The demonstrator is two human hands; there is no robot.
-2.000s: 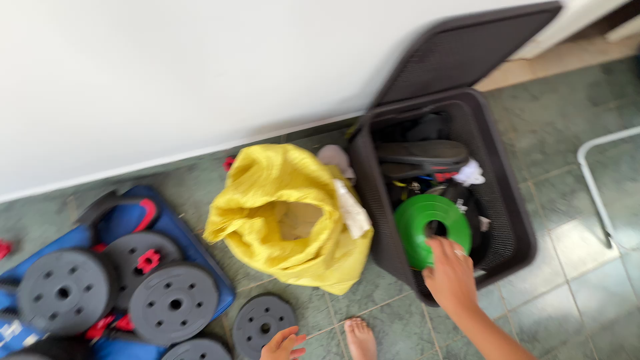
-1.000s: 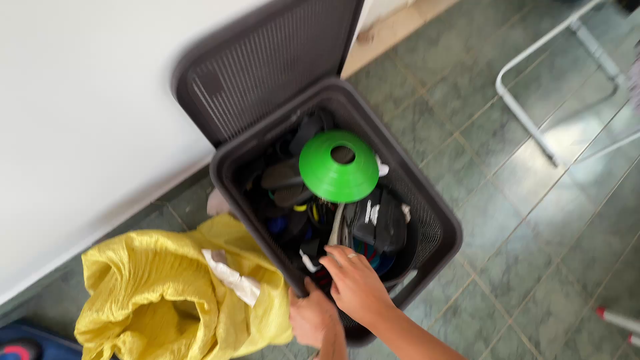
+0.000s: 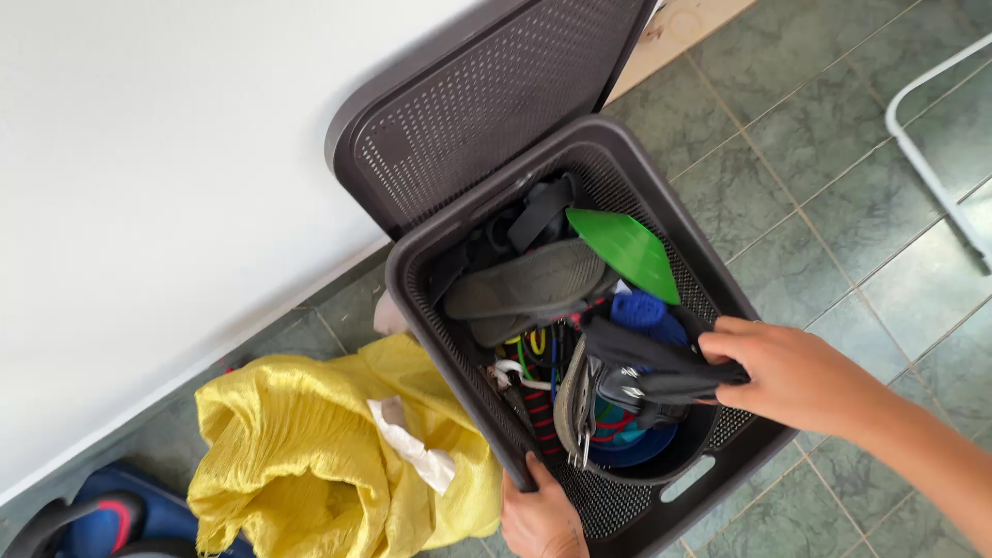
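A brown perforated plastic hamper point(image 3: 403, 267) holds a mix of gear. At its lower left rim, my left hand point(image 3: 542, 508) grips the edge. My right hand point(image 3: 763, 372) pinches a black fabric item point(image 3: 655, 356) near the right wall. Under that item are a grey belt point(image 3: 572, 403) and a blue round container point(image 3: 639, 453). A green disc cone point(image 3: 628, 252) leans against the upper right inner wall, with a dark sandal point(image 3: 531, 283) to its left. A blue knitted item point(image 3: 647, 314) lies below the cone. Coloured cords point(image 3: 539, 341) show in the middle.
The hamper's raised lid point(image 3: 480, 108) leans toward the white wall point(image 3: 170, 155). A yellow cloth sack point(image 3: 287, 411) stands against the hamper's left side. At the lower left is a blue tray point(image 3: 116, 496) with dark equipment. A white metal tube frame point(image 3: 922, 159) stands on the tiled floor at right.
The green cone, under my right hand two seconds ago, now leans at the upper right of the hamper. My right hand has taken hold of the black fabric item. My left hand has come onto the rim.
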